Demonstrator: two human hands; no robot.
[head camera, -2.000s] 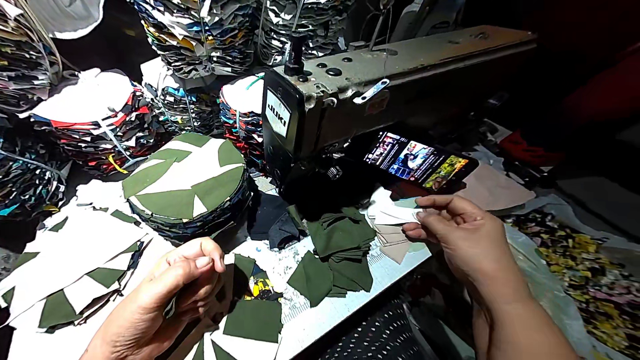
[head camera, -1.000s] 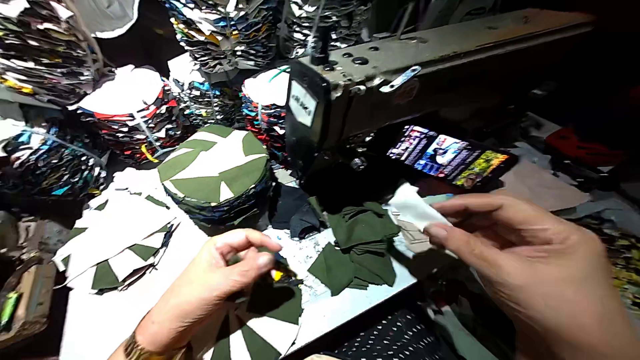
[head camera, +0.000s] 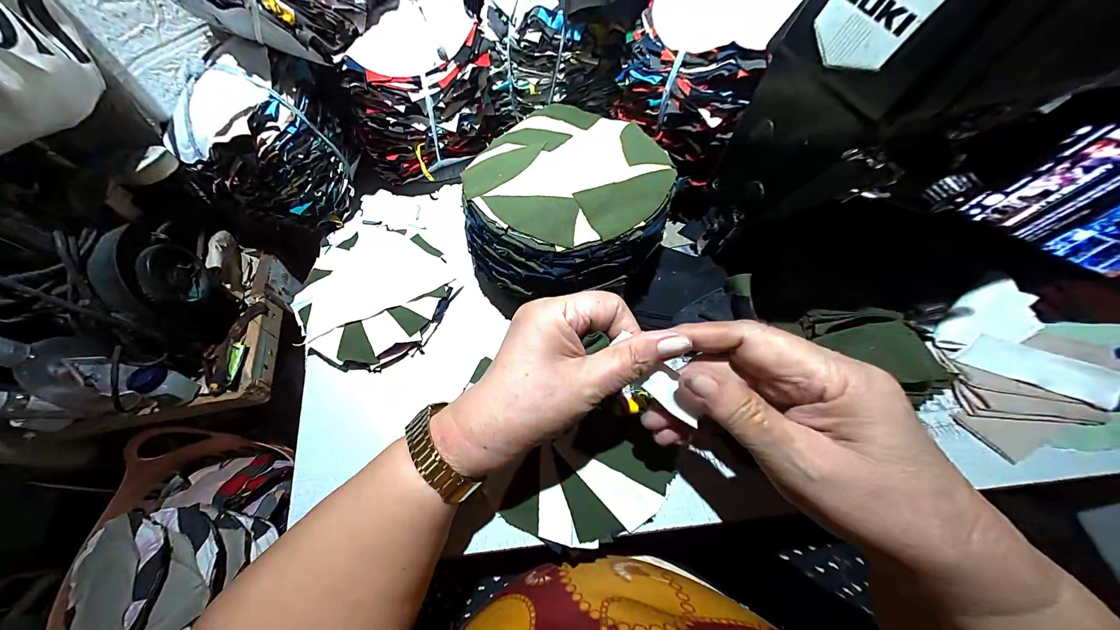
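My left hand (head camera: 560, 376), with a gold watch on its wrist, and my right hand (head camera: 770, 394) meet at the fingertips. Between them is a small white fabric piece (head camera: 669, 398), pinched by the right thumb and fingers; whether the left fingers also grip it is partly hidden. Below them lies a round green-and-white patchwork piece (head camera: 569, 494), partly covered by my hands. Behind stands a tied-looking stack of round patchwork pieces (head camera: 569, 184). To the right are dark green fabric pieces (head camera: 875, 350) and a pile of white and beige pieces (head camera: 1032, 376).
A black sewing machine (head camera: 814, 131) stands at upper right beside a lit phone screen (head camera: 1059, 201). More patchwork pieces (head camera: 376, 306) lie at left. Bundled scraps (head camera: 420, 105) line the back. A wooden box (head camera: 254, 359) and a basket of fabric (head camera: 166, 542) are at the left edge.
My right hand has moved left from beside the white and beige pieces to meet my left hand, bringing a white piece. The view has turned down and left.
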